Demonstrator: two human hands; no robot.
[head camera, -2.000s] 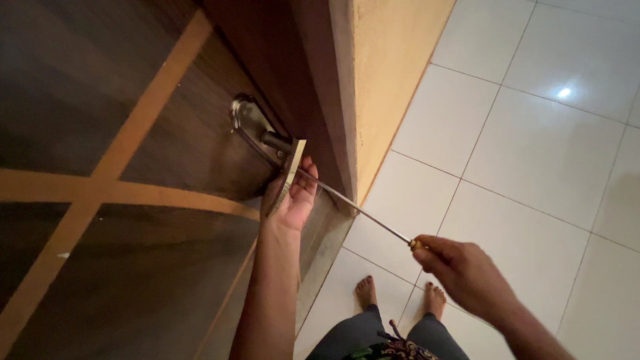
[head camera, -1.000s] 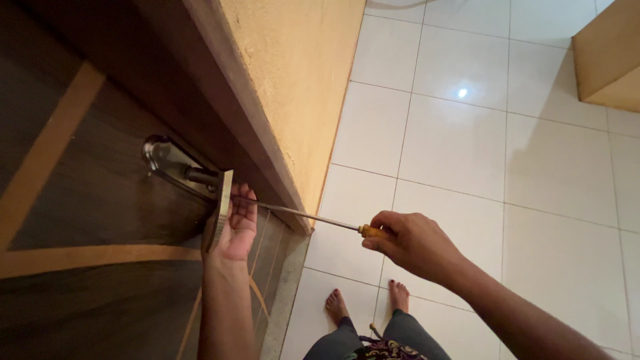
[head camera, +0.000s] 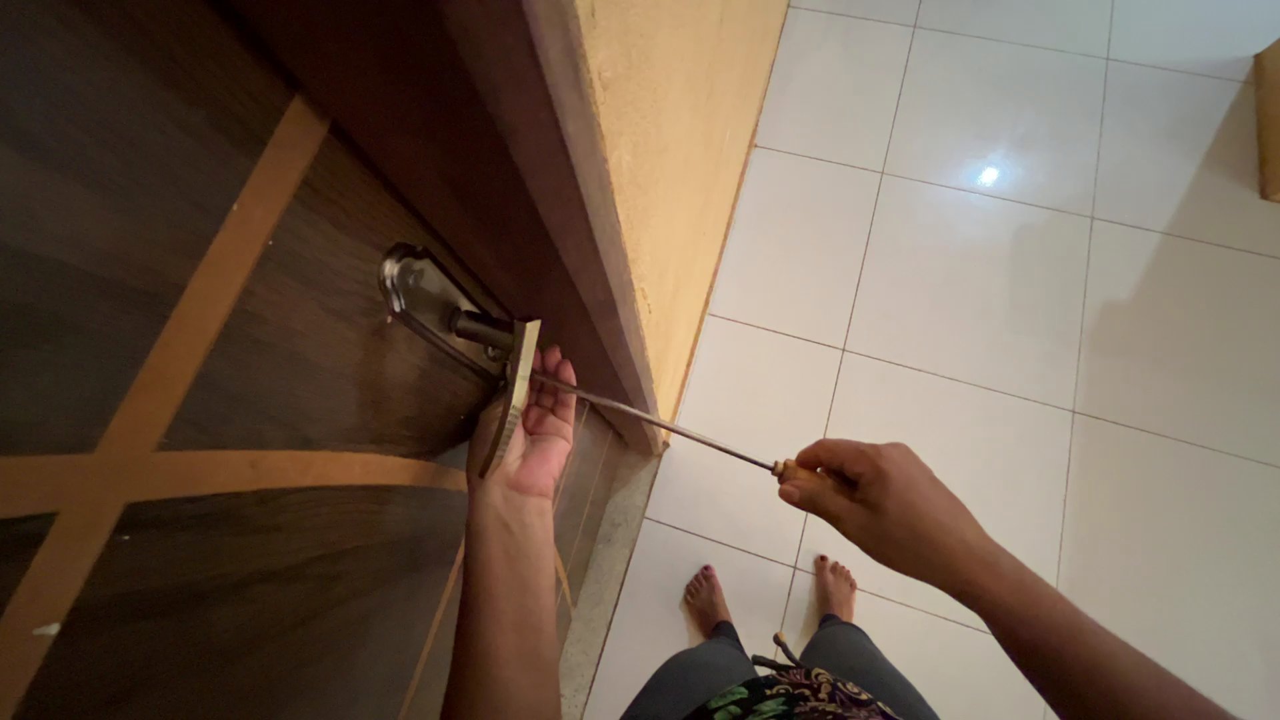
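Observation:
A metal lever handle (head camera: 512, 398) stands out from its dark metal backplate (head camera: 425, 290) on a brown wooden door (head camera: 290, 360). My left hand (head camera: 540, 435) is behind and below the lever, palm up with the fingers curled loosely near the screwdriver's shaft; whether it grips anything cannot be told. My right hand (head camera: 870, 500) holds the yellowish handle of a long screwdriver (head camera: 690, 433). Its thin metal shaft runs left to the backplate area behind the lever, beside my left fingers. The tip is hidden.
A dark wooden door frame (head camera: 540, 200) and a yellow wall (head camera: 670, 130) border the door on the right. White floor tiles (head camera: 960, 300) extend beyond, with my bare feet (head camera: 835, 590) on them. A brown wooden edge (head camera: 1268, 120) shows at the far right.
The view has shifted. Both hands keep much the same places, the left by the lever and the right on the screwdriver's handle.

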